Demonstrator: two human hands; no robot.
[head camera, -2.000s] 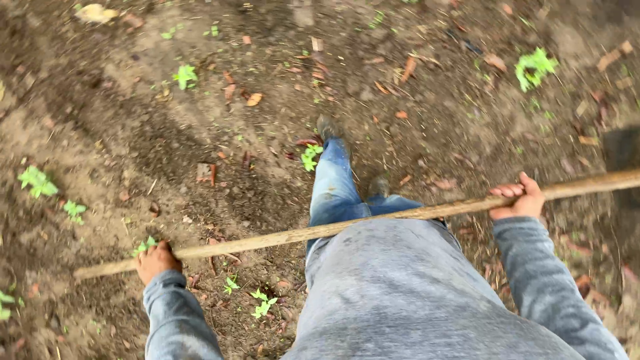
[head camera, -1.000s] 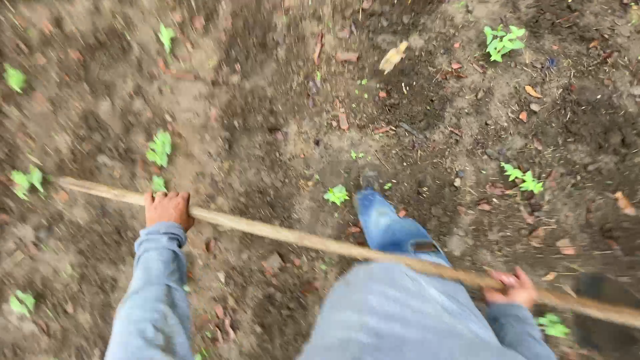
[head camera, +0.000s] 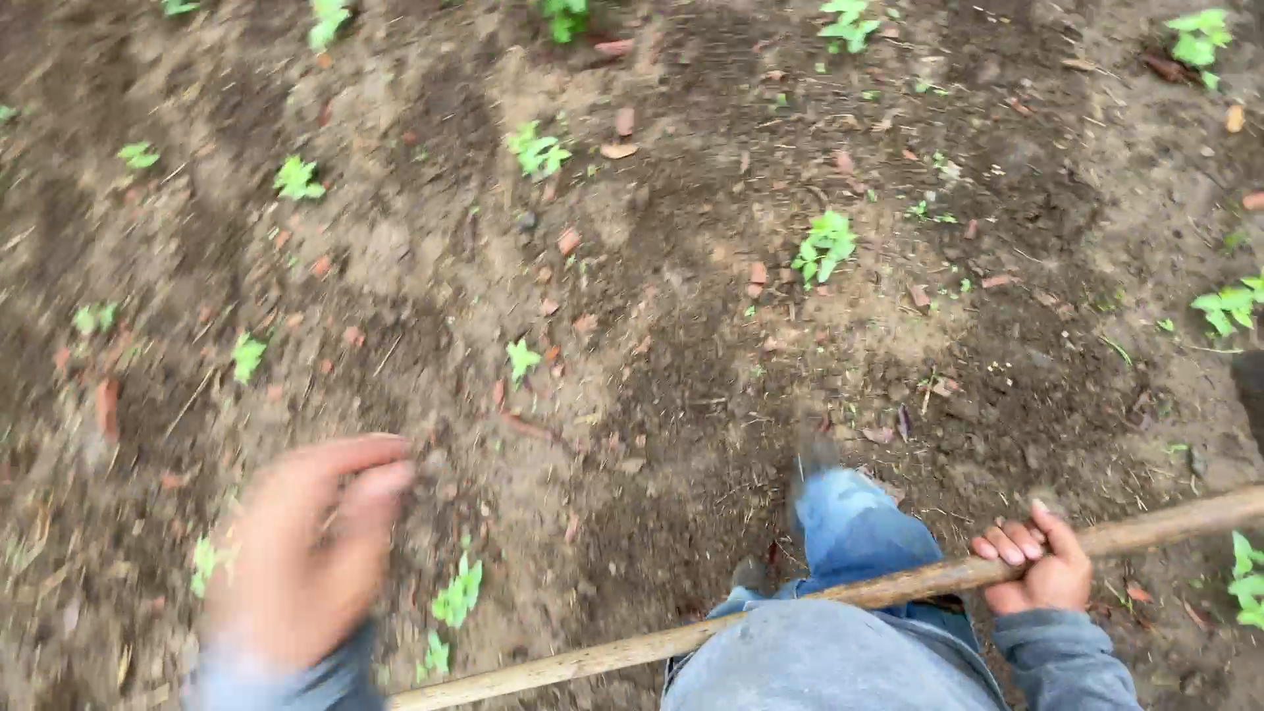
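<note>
A long wooden pole (head camera: 889, 583) crosses low in front of my body, tilted up toward the right. My right hand (head camera: 1047, 568) grips it near its right part, fingers curled around the wood. Off the pole, my left hand (head camera: 316, 548) is raised over the soil at lower left, blurred, its fingers extended and holding nothing. The pole's left end runs out of the bottom of the view, and its right end goes past the right edge. A dark object (head camera: 1250, 390), cut off by the right edge, cannot be identified.
Brown soil (head camera: 691, 395) surrounds me, scattered with reddish chips and dry bits. Small green seedlings grow in it, one ahead of me (head camera: 826, 247), one near my left hand (head camera: 459, 592) and several farther off. My jeans leg (head camera: 859, 523) and shoe are below.
My left hand has let go of the pole and lifted away from it. My right hand keeps its hold. The view has moved over the ground to more seedlings.
</note>
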